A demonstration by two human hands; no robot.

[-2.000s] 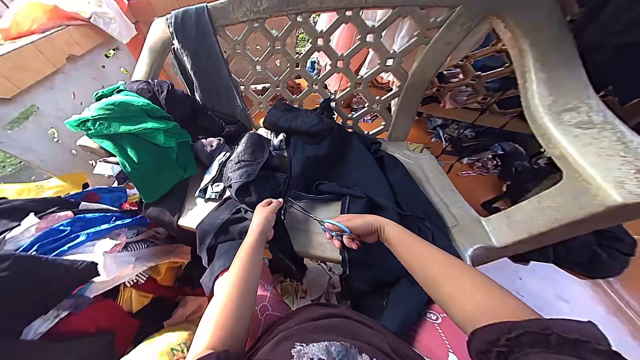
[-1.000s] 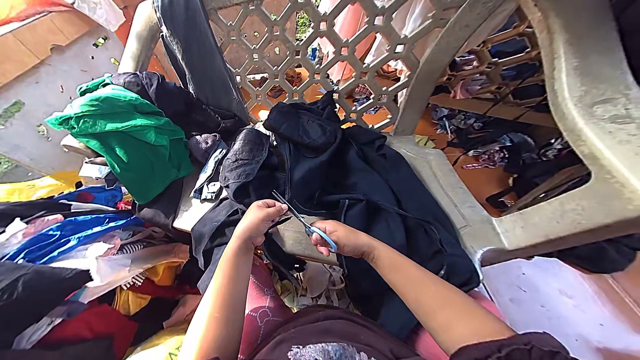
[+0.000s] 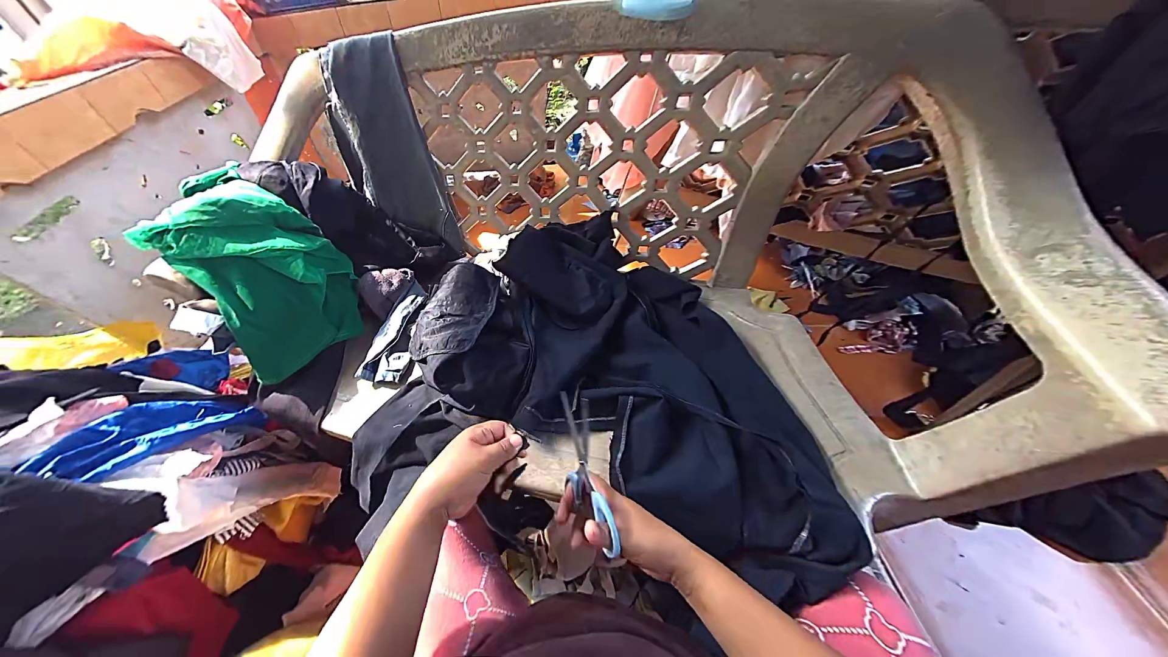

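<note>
My right hand holds a pair of scissors by blue handles, with the blades slightly apart and directed away from me. To their left, my left hand pinches a small piece of dark material between thumb and fingers. Beyond both hands, a dark garment with visible pale stitching lies spread over the seat of a worn plastic chair. Just left of that garment is a folded piece of denim. The blades do not clearly touch any cloth.
A green cloth lies at the seat's left end, and a dark grey cloth hangs over the backrest. Mixed fabric pieces are heaped at the left. The thick armrest curves along the right. More scraps show through the side opening.
The scissors have swung from pointing up and left toward my left hand to pointing nearly straight away from me. Their blades are now apart from my left hand.
</note>
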